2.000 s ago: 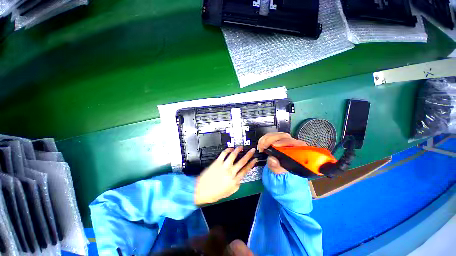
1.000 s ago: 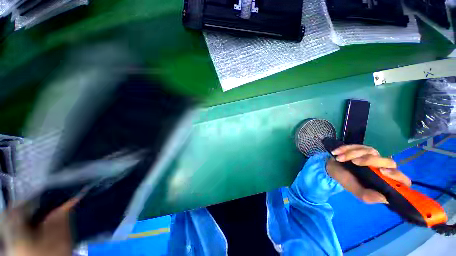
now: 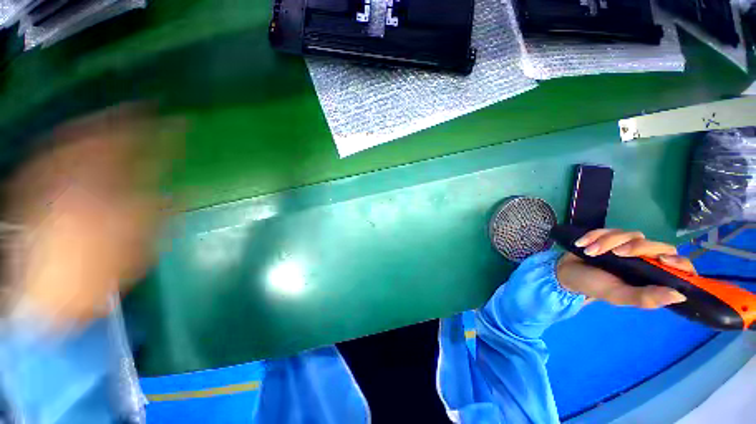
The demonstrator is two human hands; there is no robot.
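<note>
My right hand (image 3: 626, 269) holds the orange and black electric screwdriver (image 3: 692, 290) at the right, its tip at the right rim of the round screw dish (image 3: 522, 228). My left hand (image 3: 83, 215) is a strong blur at the left, over the belt's edge; its fingers cannot be made out. No tray unit lies on the bench strip in front of me. A black tray unit (image 3: 423, 37) with a pale centre piece lies on a foam sheet (image 3: 398, 103) on the belt at the top.
More black trays (image 3: 588, 21) on foam sheets are at the top right. A smartphone (image 3: 591, 196) lies right of the dish. A dark plastic bag (image 3: 719, 178) and a pale strip (image 3: 688, 118) are at the right. Wrapped sheets (image 3: 79, 16) lie at the top left.
The tray unit and its foam sheet left the bench, blurred at my left hand one second ago. My right hand took the screwdriver right. The belt trays shifted left.
</note>
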